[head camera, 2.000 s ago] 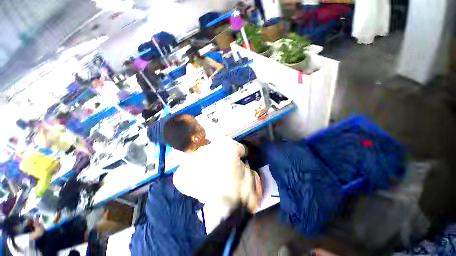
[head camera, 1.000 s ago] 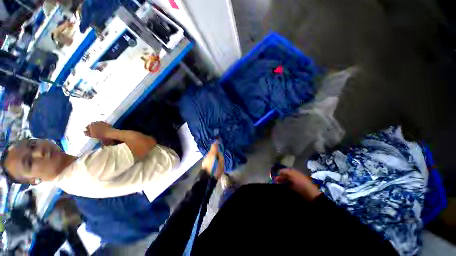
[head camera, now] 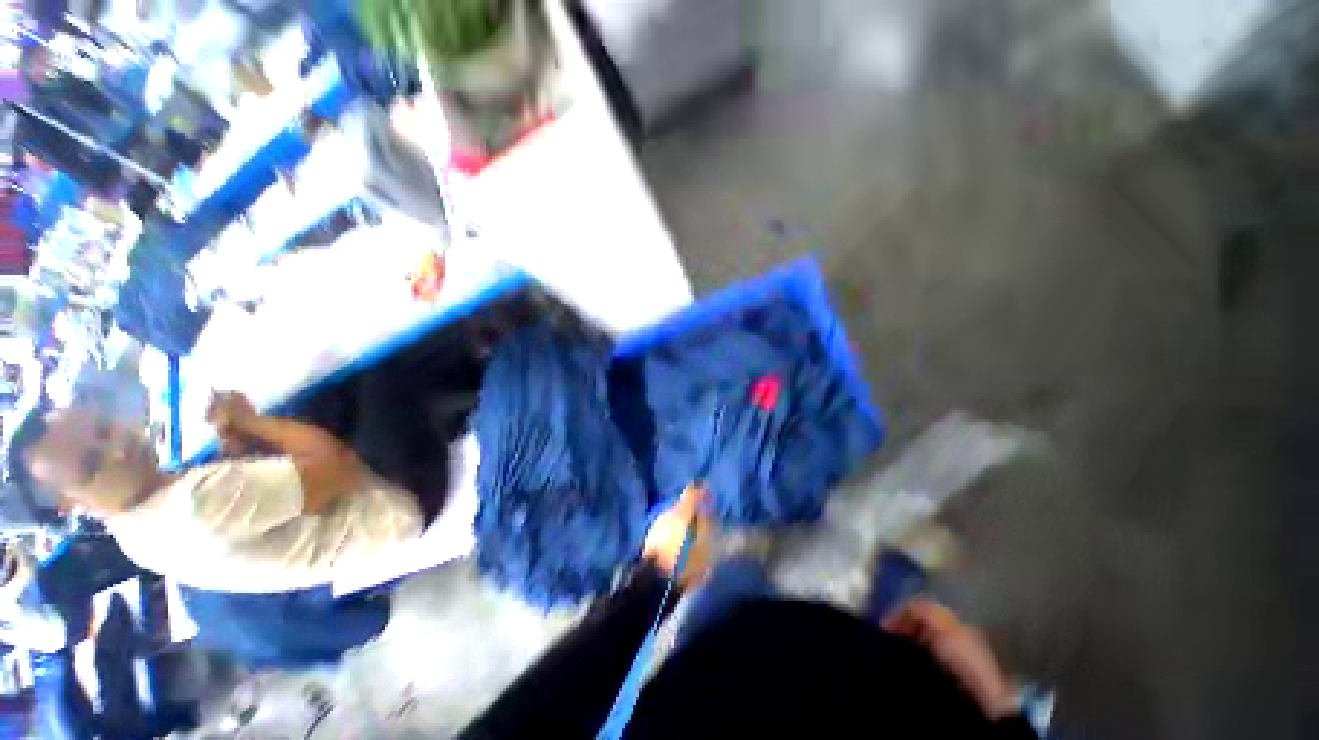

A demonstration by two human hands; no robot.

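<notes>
My left hand [head camera: 680,538] is at the lower middle, closed around the bright blue tape measure [head camera: 637,672], which runs down along my dark sleeve. My left hand overlaps the near side of the dark blue garment pieces [head camera: 774,455] in view; touching cannot be told. My right hand [head camera: 958,654] is at the lower right, blurred, with its fingers curled; whether it holds anything cannot be told. A heap of dark blue garment pieces [head camera: 557,463] lies left of the crate.
A blue plastic crate [head camera: 839,325] holds the dark blue pieces and a small red piece. A seated person in a cream shirt [head camera: 275,521] is at left by a blue-edged sewing table [head camera: 275,340]. A white planter [head camera: 579,217] stands behind. Translucent plastic [head camera: 926,477] lies on the grey floor.
The view has shifted, so the crate sits lower and the patterned cloth is out of view. My left hand appears nearer the crate. My right hand appears lower and farther right.
</notes>
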